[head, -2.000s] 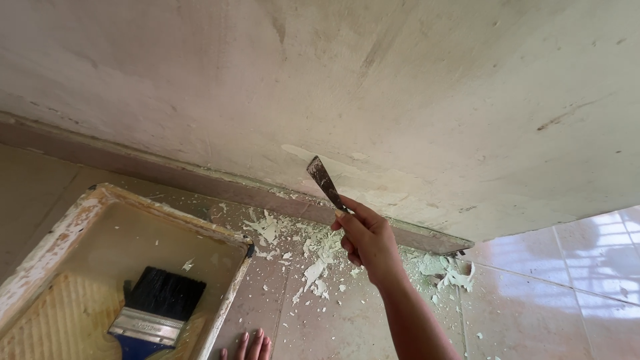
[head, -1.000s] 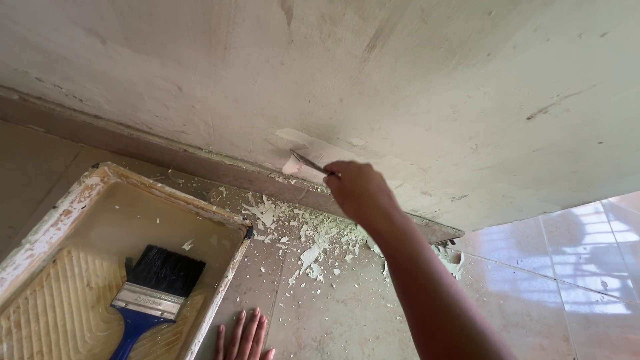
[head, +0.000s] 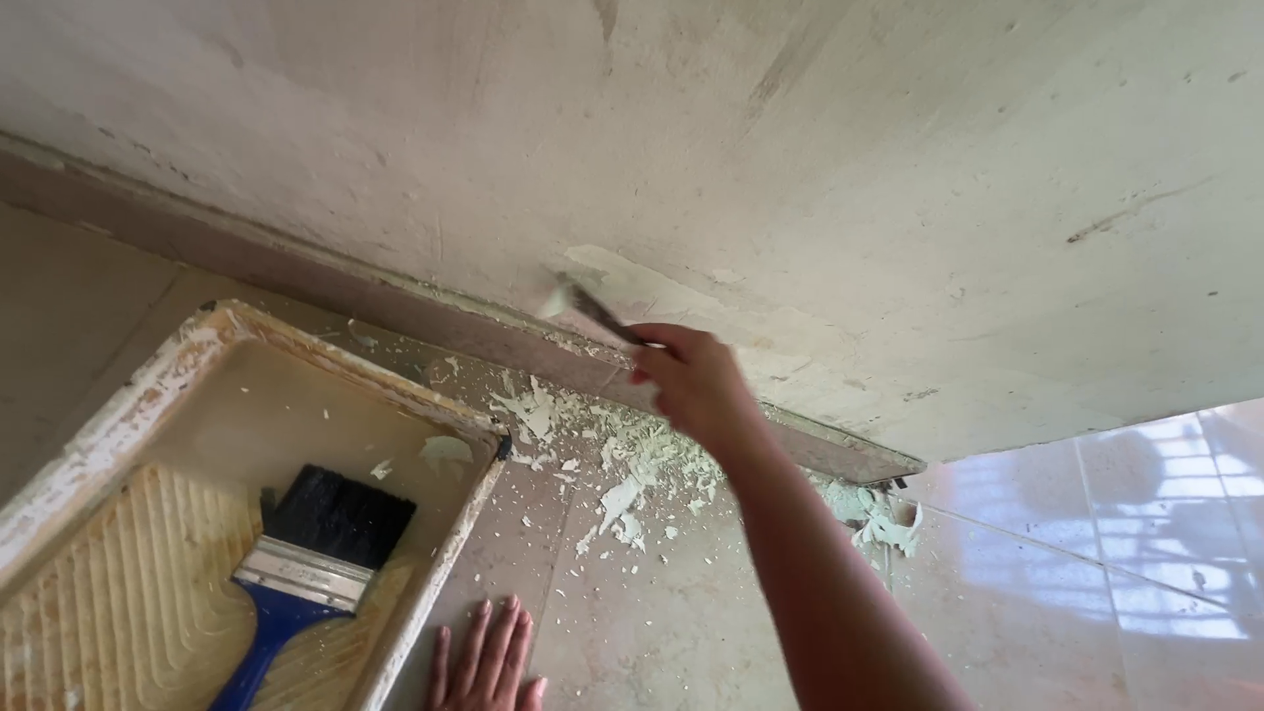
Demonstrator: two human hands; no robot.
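Note:
My right hand (head: pixel 696 385) grips the handle of a metal scraper (head: pixel 595 308), whose blade end is at the lower part of the painted wall (head: pixel 790 197), just above the tile skirting. A pale piece of loose paint (head: pixel 556 299) shows by the blade, somewhat blurred. Around the blade, the wall bears a lighter patch with ragged edges. My left hand (head: pixel 486 660) lies flat on the floor tiles, fingers apart, beside the paint tray. Peeled paint flakes (head: pixel 632 474) are scattered over the floor below the skirting.
A paint-crusted roller tray (head: pixel 454 553) stands at the left, with a blue-handled paintbrush (head: pixel 311 533) lying in it and a few flakes inside. The tile skirting (head: pixel 444 321) runs along the wall's foot and ends at the right. Sunlight falls on the floor tiles (head: pixel 1116 533) at the right.
Two seconds ago the scraper was held up with its blade pointing up and left; now it is lower against the wall. A pale flake lies in the tray's near-wall corner, not seen there before.

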